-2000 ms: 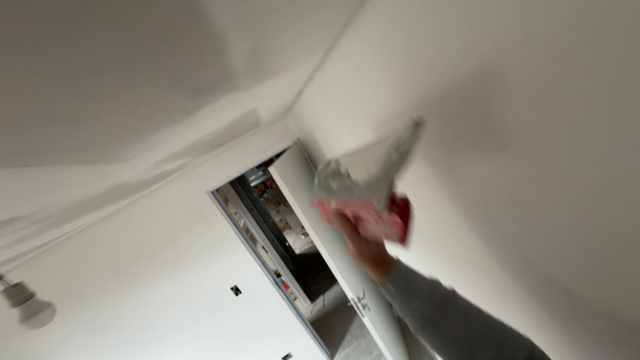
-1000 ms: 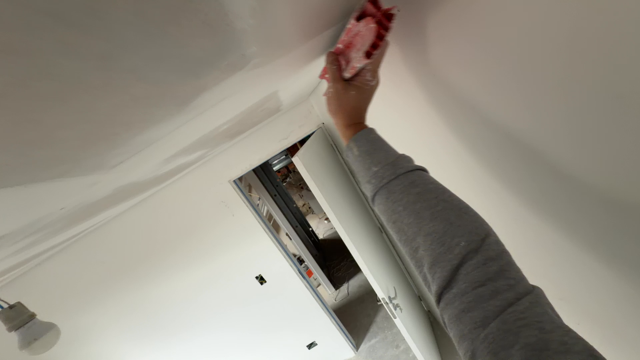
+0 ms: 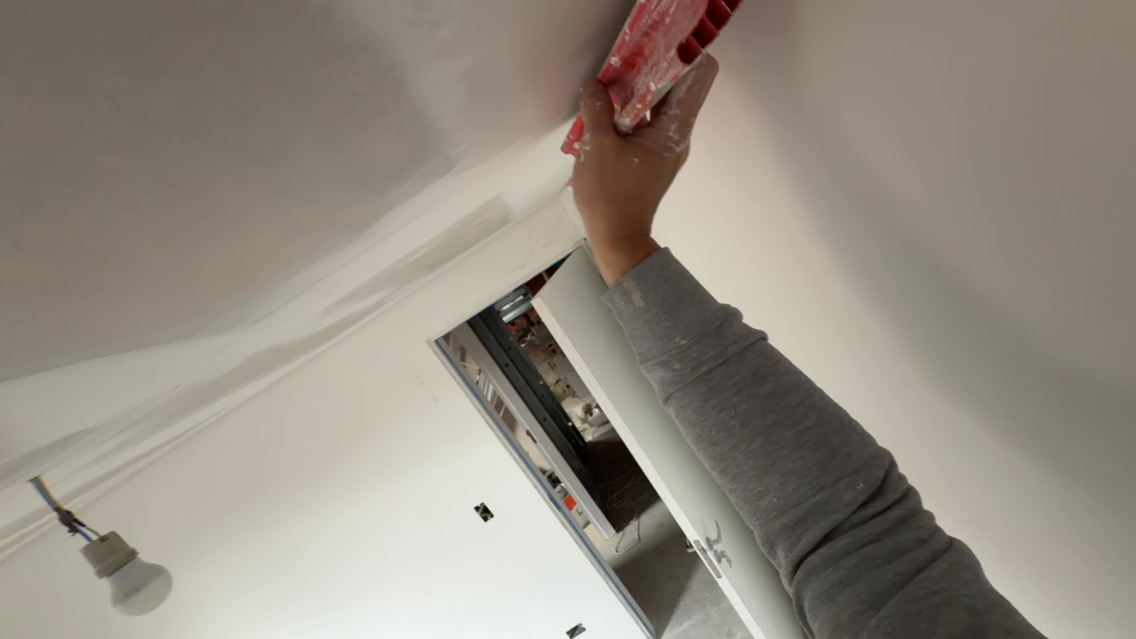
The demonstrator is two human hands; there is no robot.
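Observation:
My right hand (image 3: 630, 169), in a grey sleeve, reaches up from the lower right and grips a red plastic plastering tool (image 3: 652, 67). The thumb lies on its left side and the fingers on its right. White compound smears the tool and specks the hand. The tool is up at the junction of the ceiling (image 3: 266, 160) and the right wall (image 3: 887, 222), and its upper end is cut off by the frame. Whether its edge touches the surface cannot be told. My left hand is out of view.
A door (image 3: 621, 373) stands ajar in a doorway below the hand, with building materials beyond it. A light bulb (image 3: 140, 584) hangs from wires at the lower left. Two small openings, an upper one (image 3: 483, 512) and a lower one (image 3: 576, 630), mark the far wall.
My right hand has risen with the red tool from beside the door top to the ceiling corner. The grey-white compound heaped on the tool two seconds ago is no longer visible.

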